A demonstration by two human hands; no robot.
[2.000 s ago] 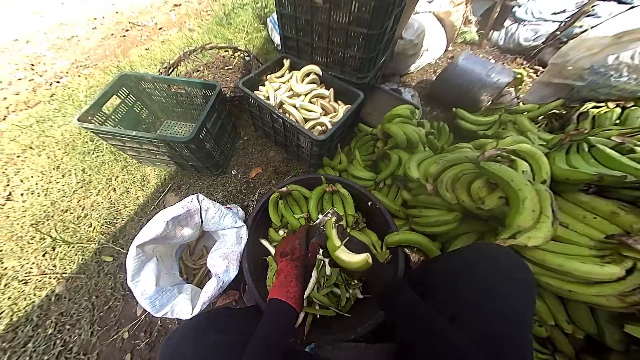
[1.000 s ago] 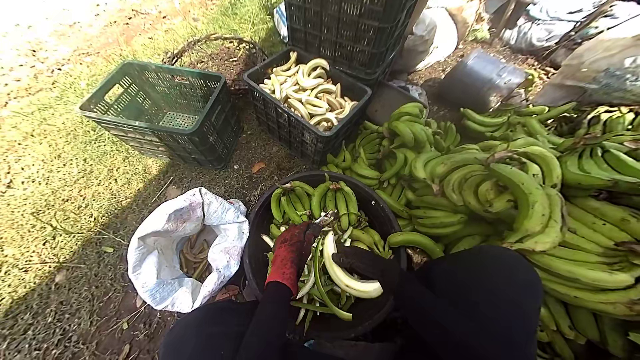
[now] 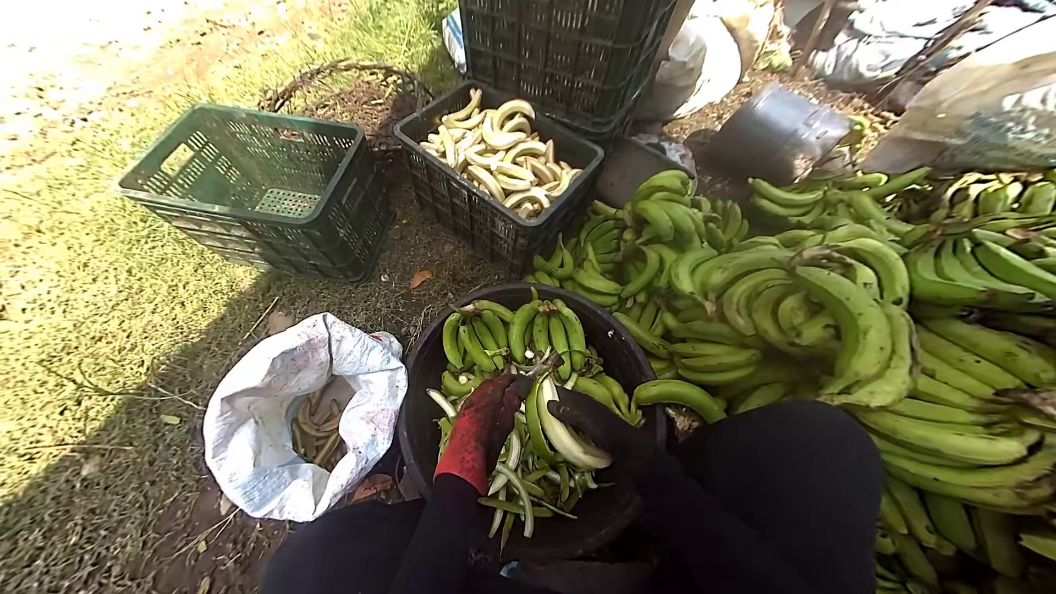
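Over a round black tub [image 3: 421, 371], my left hand [image 3: 487, 417], in a red and black glove, is closed on a small tool [image 3: 544, 363], perhaps a knife, whose blade is mostly hidden. My right hand [image 3: 602, 429], in a dark glove, holds a partly peeled green plantain [image 3: 569, 433] with pale flesh bared and a strip of green peel [image 3: 536, 421] along its left side. Green plantain hands [image 3: 549, 330] lie at the back of the tub, and cut peels [image 3: 520, 487] lie below my hands.
A white woven sack [image 3: 239, 421] with brownish pieces inside stands at the left. Behind are a green crate [image 3: 330, 206], a black crate [image 3: 487, 235] of peeled plantains [image 3: 503, 157] and a taller crate [image 3: 561, 66]. Green plantain bunches [image 3: 767, 322] are heaped at the right; a bucket [image 3: 775, 132] lies beyond.
The plantain between my hands has lost green peel since two seconds ago, and its pale flesh shows. From one second ago it has turned to a steeper slant, with my right hand nearer its upper part.
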